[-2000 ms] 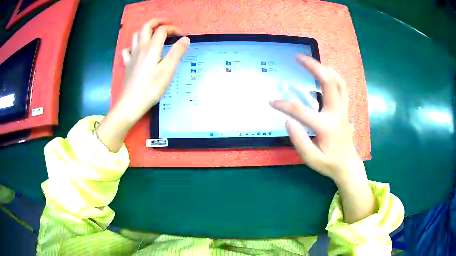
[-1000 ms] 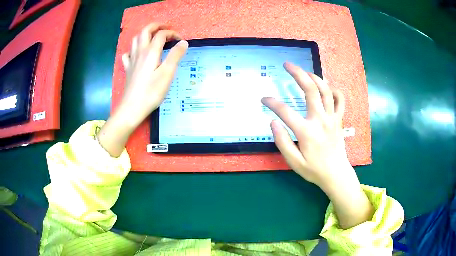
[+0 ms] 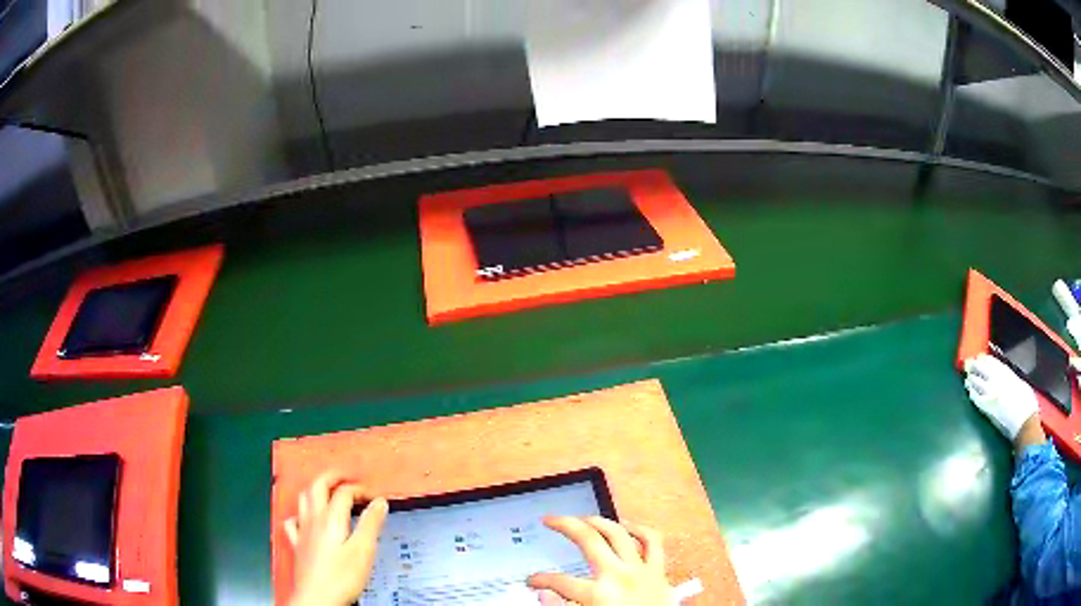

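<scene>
A tablet [image 3: 486,539] with a lit, mostly white file window lies on an orange-red foam tray [image 3: 498,432] at the bottom centre; its lower part is cut off by the picture's edge. My left hand [image 3: 332,539] is at the tablet's upper left corner, its thumb and fingers apart, over the frame and the foam. My right hand [image 3: 611,562] is over the right part of the screen with fingers spread; I cannot tell if a fingertip touches the glass. Both wrists are out of the picture.
Dark tablets lie on red trays at left [image 3: 178,497], far left [image 3: 196,314] and beyond mine [image 3: 445,290]. At right, another person's white-gloved hand [image 3: 1002,397] is at a tablet on a red tray [image 3: 974,314]. A white sheet [image 3: 622,59] hangs at the back.
The camera view has tilted up, so my tablet and hands now sit lower and smaller in the picture. The far trays, back wall and another person's hand have come into view.
</scene>
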